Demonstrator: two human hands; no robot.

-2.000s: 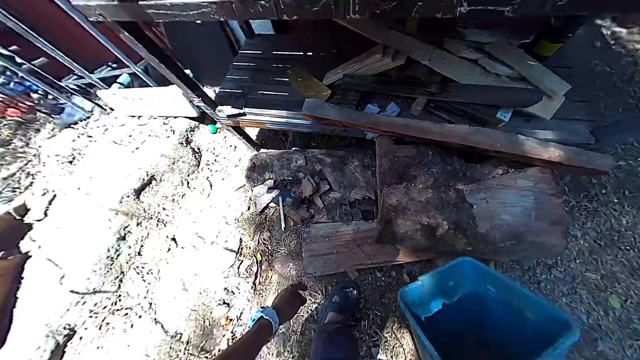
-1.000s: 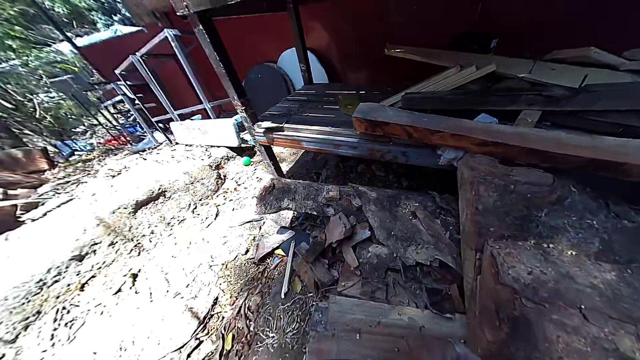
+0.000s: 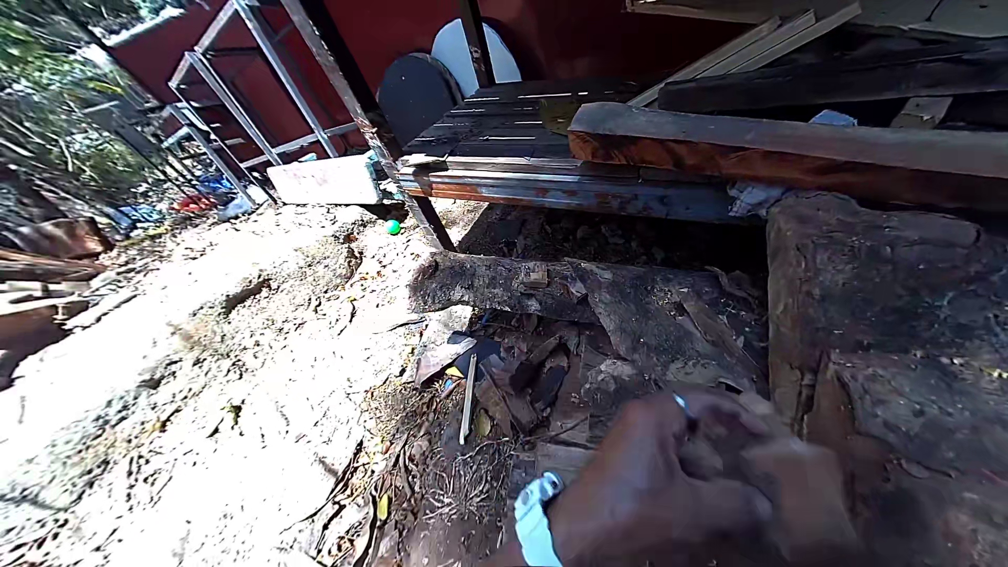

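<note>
My left hand [image 3: 677,488], with a pale band on its wrist and a ring on a finger, is at the lower right, over old wood. Its fingers are curled and blurred beside a light-brown patch; I cannot tell whether they hold it. Just left of the hand lie loose bark and wood scraps [image 3: 543,378] and a thin pale stick [image 3: 468,398]. Beyond it lies a rough weathered log [image 3: 504,285] with a small wood block [image 3: 535,275] on top. Large dark slabs of wood [image 3: 882,276] are at the right. My right hand is not in view.
A low slatted platform [image 3: 504,142] on a metal frame stands behind, with a thick beam [image 3: 748,150] and boards on it. Uneven pale ground [image 3: 260,378] spreads left, with a green ball [image 3: 393,227], a white foam block [image 3: 324,179] and a metal rack [image 3: 244,87].
The view has tilted up and come closer to the wood. My left hand, low beside a foot two seconds ago and out of view one second ago, is now over the wood.
</note>
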